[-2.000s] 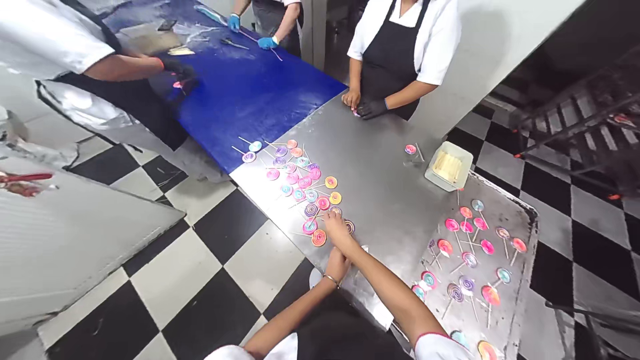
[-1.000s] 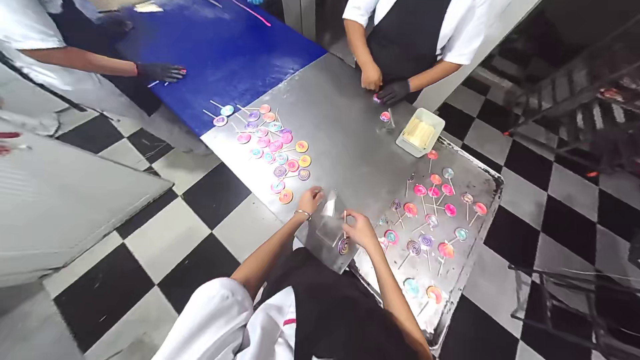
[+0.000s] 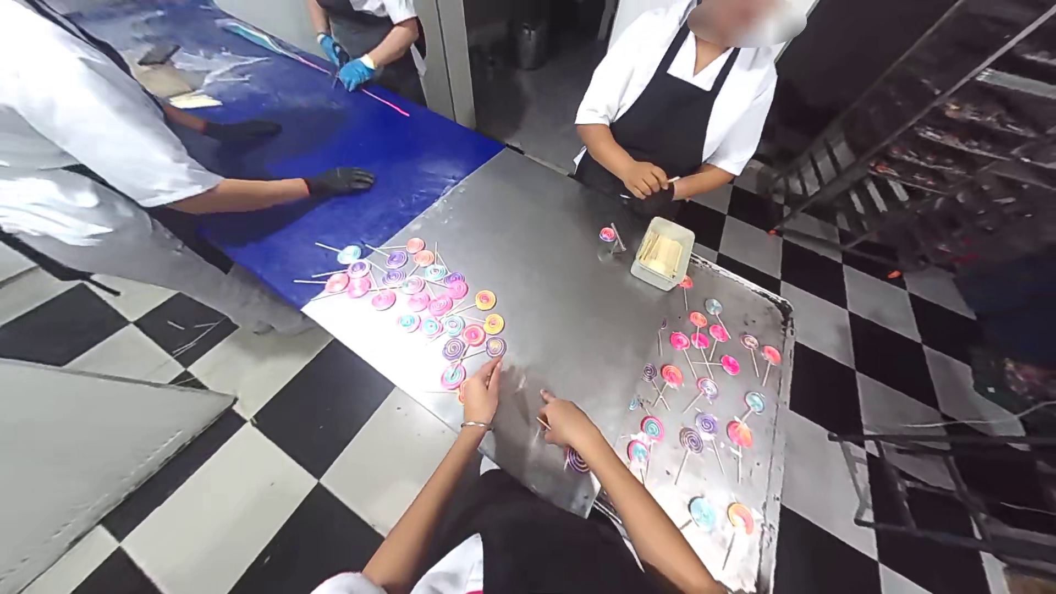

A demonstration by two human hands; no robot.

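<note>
My left hand point(image 3: 482, 394) is at the lower edge of a group of spiral lollipops point(image 3: 440, 304) on the steel table point(image 3: 551, 272); its fingers touch or nearly touch the lowest ones, and its exact grip is unclear. My right hand point(image 3: 568, 424) is closed around a lollipop stick, with the purple spiral head point(image 3: 577, 459) below the hand near the table's front edge. A faint clear sheet or bag seems to lie between my hands, too blurred to be sure. More lollipops point(image 3: 690, 440) lie spread on a metal tray to the right.
A plastic tub point(image 3: 662, 253) of sticks stands near the metal tray point(image 3: 775, 495), beside a small clear cup point(image 3: 607, 245) holding a lollipop. A co-worker stands across the table; others work at the blue table surface point(image 3: 396, 157). A dark rack point(image 3: 899, 140) stands at right.
My left hand has moved from the clear sheet back to the lollipop group. The co-worker at left now rests a gloved hand flat on the blue surface. The view has shifted.
</note>
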